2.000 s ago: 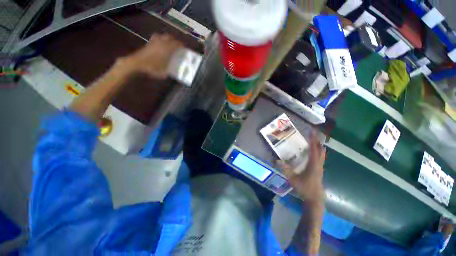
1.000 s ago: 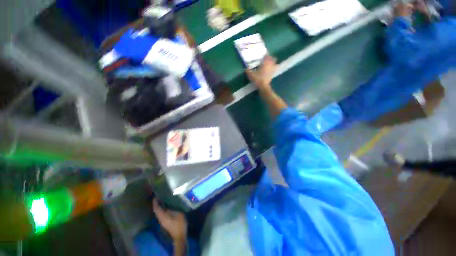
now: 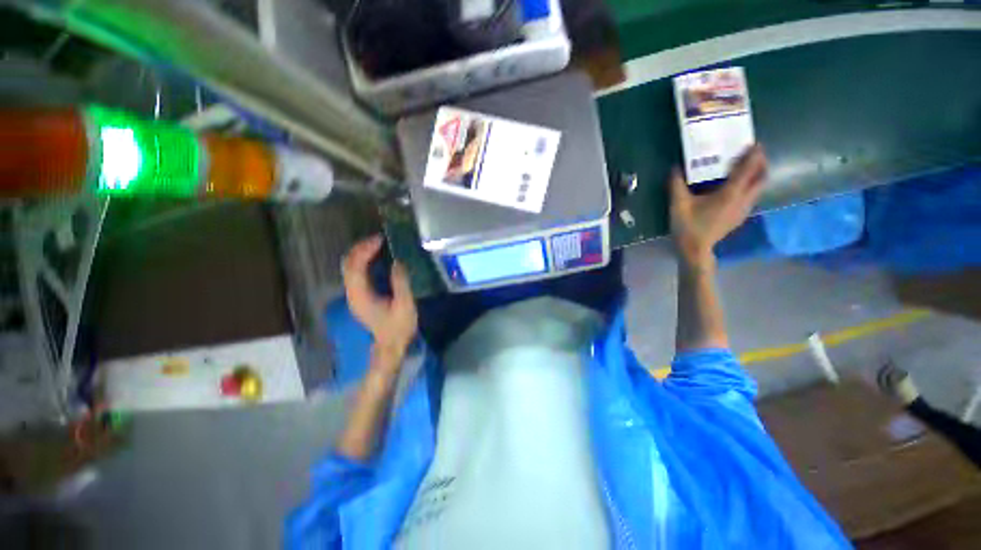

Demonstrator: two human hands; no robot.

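Observation:
A white product box (image 3: 492, 159) with a product photo and red warning triangle lies flat, slightly turned, on the grey plate of the bench scale (image 3: 586, 199). The scale's front display is lit blue-white. My right hand (image 3: 719, 204) is at the near end of a second white box (image 3: 714, 124) over the green belt, with fingers and thumb around its lower end. My left hand (image 3: 381, 299) is left of the scale, fingers apart and curved, holding nothing.
The signal tower (image 3: 161, 159) shines green at left. A white-edged tray (image 3: 463, 70) with dark items stands behind the scale. The green belt (image 3: 861, 102) runs right. The brown conveyor (image 3: 183, 281), with a red-and-yellow emergency stop (image 3: 243, 384), is at left. Brown cartons (image 3: 850, 451) lie lower right.
The view has turned. My right hand has brought a box from farther along the green belt closer to the scale. My left hand, which held a box over the brown conveyor earlier, is now empty beside the scale.

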